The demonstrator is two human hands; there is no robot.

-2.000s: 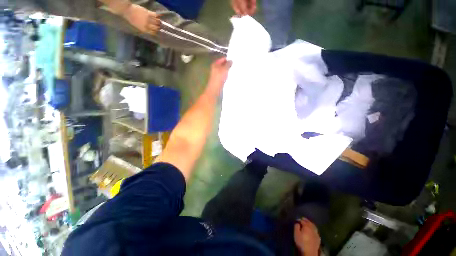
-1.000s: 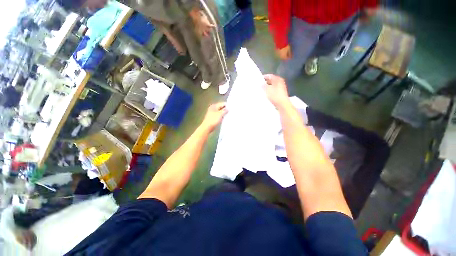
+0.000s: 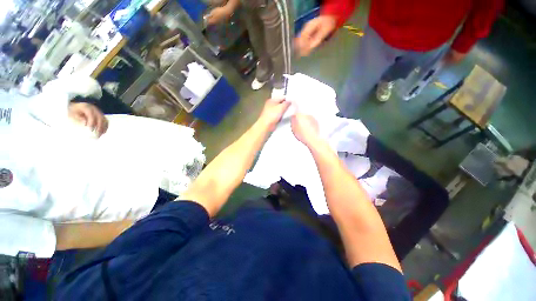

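A limp white fabric panel hangs in front of me, spread over the near side of a dark bin. My left hand grips its upper left edge. My right hand holds it close beside the left, fingers partly hidden by glare and cloth. More white pieces lie at the bin, with dark cloth inside it.
A person in red stands ahead, another in striped trousers beside them. A person in white is close at left. A wooden stool, a blue crate and a red-edged tray surround me.
My hands have moved closer together on the white panel. The person in white has come in at the left. The person in red is nearer, with a hand raised toward the panel's top.
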